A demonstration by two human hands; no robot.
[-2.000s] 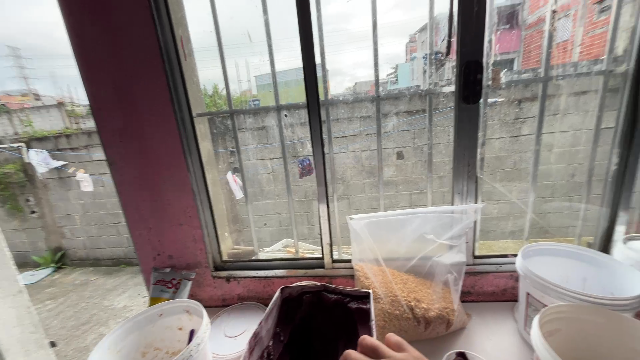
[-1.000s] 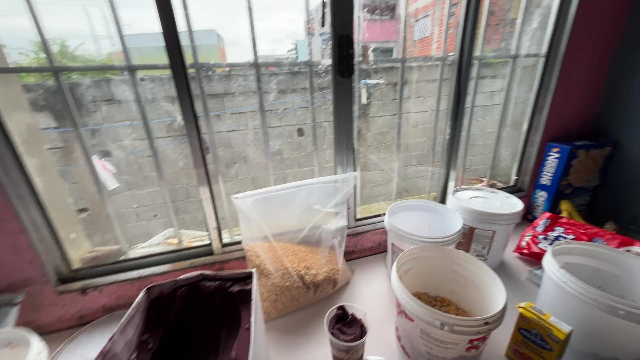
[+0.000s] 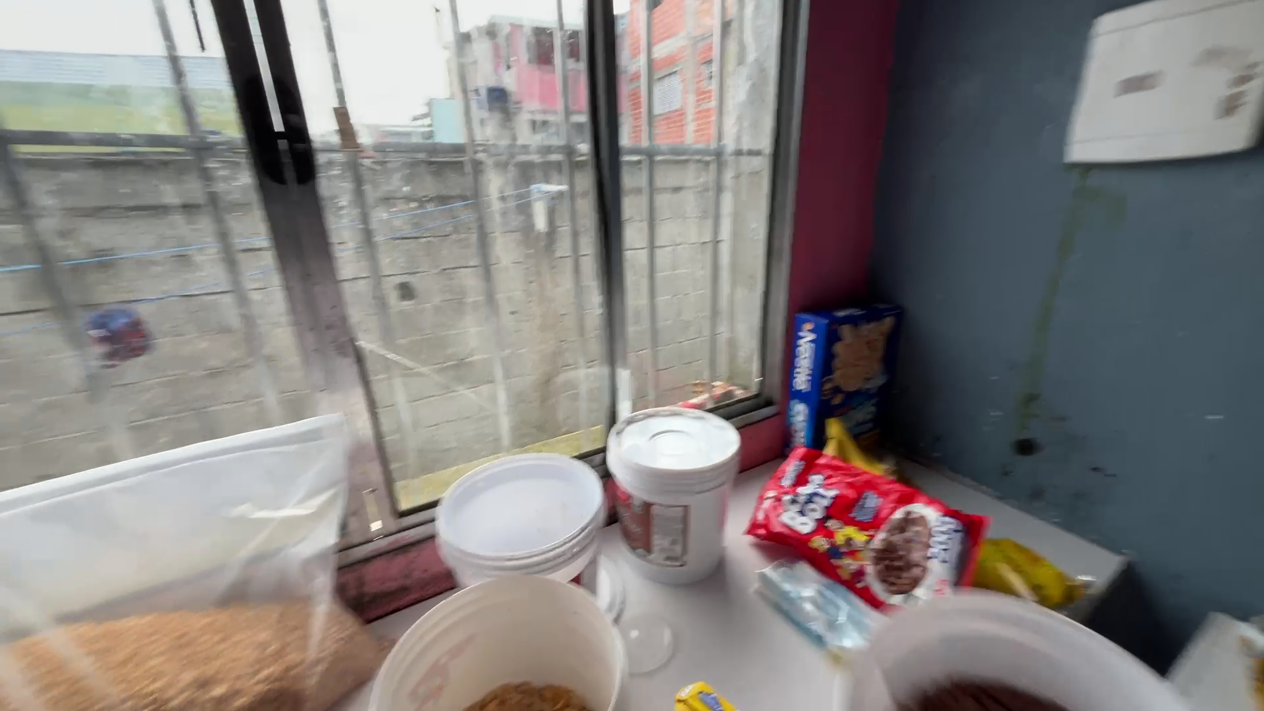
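Observation:
Neither my left hand nor my right hand shows in the head view now, so what they hold is hidden. At the lower left stands a clear plastic bag of light brown crumbs (image 3: 188, 642). An open white tub (image 3: 499, 632) with brown crumbs inside is at the bottom centre. Behind it are a white tub with a pale top (image 3: 520, 513) and a lidded white tub (image 3: 673, 494). A larger translucent tub (image 3: 1017, 642) with dark brown contents stands at the lower right. A small yellow packet (image 3: 703, 697) is cut off by the bottom edge.
A red cereal bag (image 3: 859, 523) lies on the white counter (image 3: 731, 632), with a light blue wrapper (image 3: 815, 602) before it and a yellow packet (image 3: 1027, 573) beside it. A blue Nestlé box (image 3: 844, 375) stands in the corner. A barred window (image 3: 494, 296) runs behind the counter.
The view has swung right and toward the corner. Fingers seen two seconds ago beside a container of dark purple food are out of view, as are that container and the small filled cup.

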